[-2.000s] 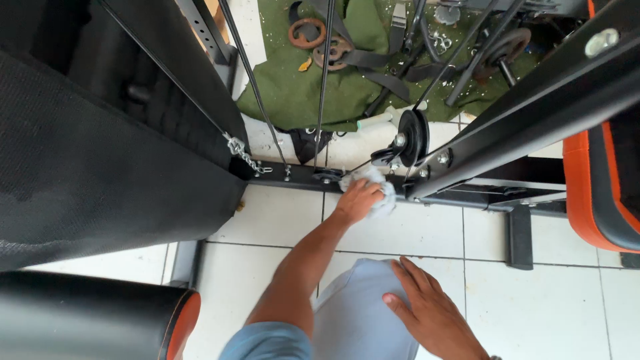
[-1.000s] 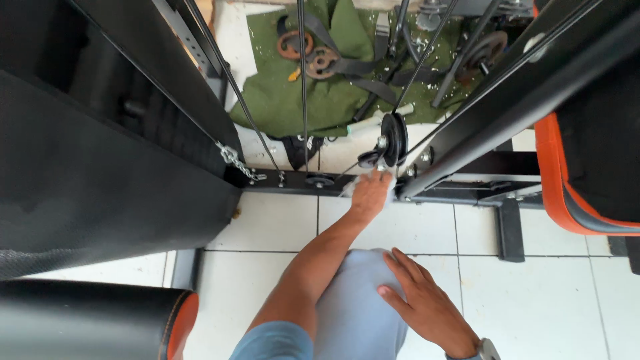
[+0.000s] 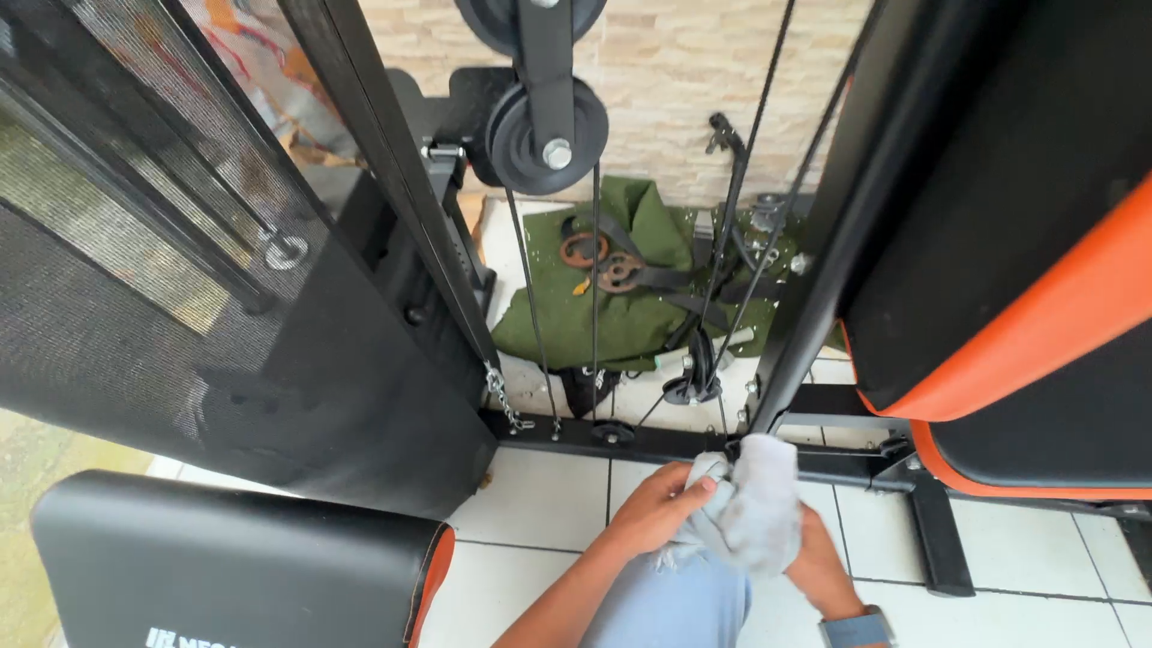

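My left hand grips one side of a light grey cloth, thumb on top. On the cloth's other side is my right hand, wearing a watch; its fingers are hidden behind the bunched cloth, which it appears to hold. Both hands are above my knee. Just beyond them runs the black base beam of a cable gym machine, with a small pulley on it. A pair of black pulleys hangs on the cable above the beam, and a chain is at its left end.
Black padded seats with orange edges stand at the right and lower left. A mesh-covered frame fills the left. Behind the beam, weight plates and straps lie on a green cloth. Large pulleys hang above.
My left hand and the cloth have come back from the beam to above my knee. My right hand has moved off my knee to the cloth. The view has tilted up.
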